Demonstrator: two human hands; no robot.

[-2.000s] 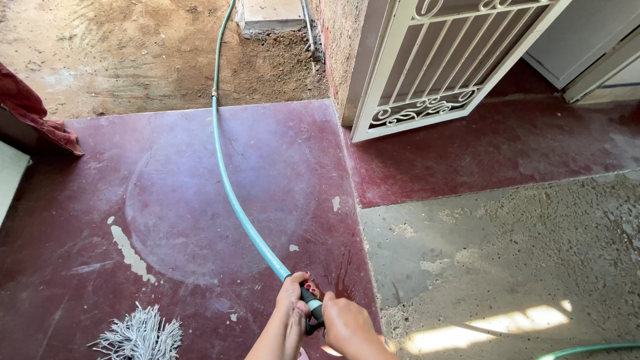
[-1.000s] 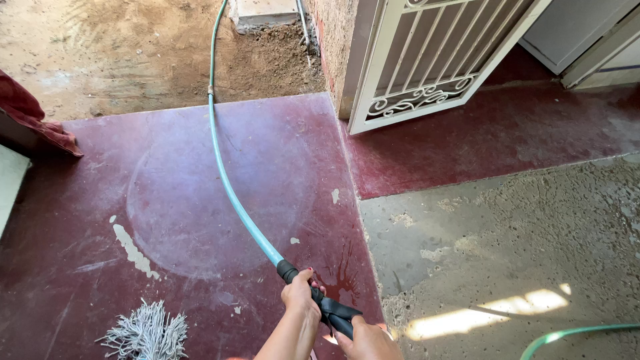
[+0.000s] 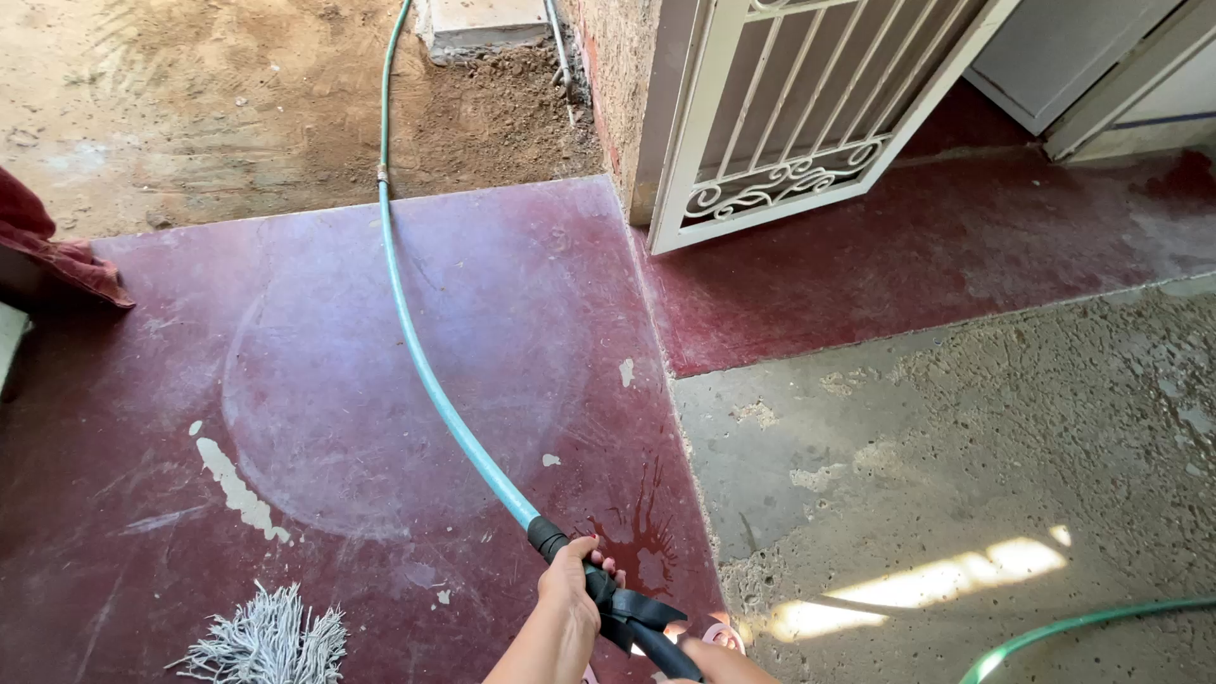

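A light blue garden hose [image 3: 432,380] runs from the dirt across the red painted floor to a black hose connector [image 3: 545,538] at the lower middle. My left hand [image 3: 570,579] is closed around the black fitting just behind that connector. Black strips of rubber or tape [image 3: 641,608] hang loose around the part between my hands. Low at the frame's bottom, my right hand [image 3: 712,660] is at the near end of the black piece, its fingers mostly cut off or hidden. Dark wet splashes [image 3: 651,546] mark the floor beside the fitting.
A grey string mop head [image 3: 271,636] lies at the lower left. An open white metal screen door [image 3: 798,123] stands at the upper right. Rough concrete [image 3: 883,456] borders the red floor, with a green hose [image 3: 1073,622] on it. A red cloth [image 3: 66,247] hangs at the left.
My right hand has moved down and right, away from my left hand, and more of the black fitting with loose strips shows between them. A wet splash has appeared on the floor.
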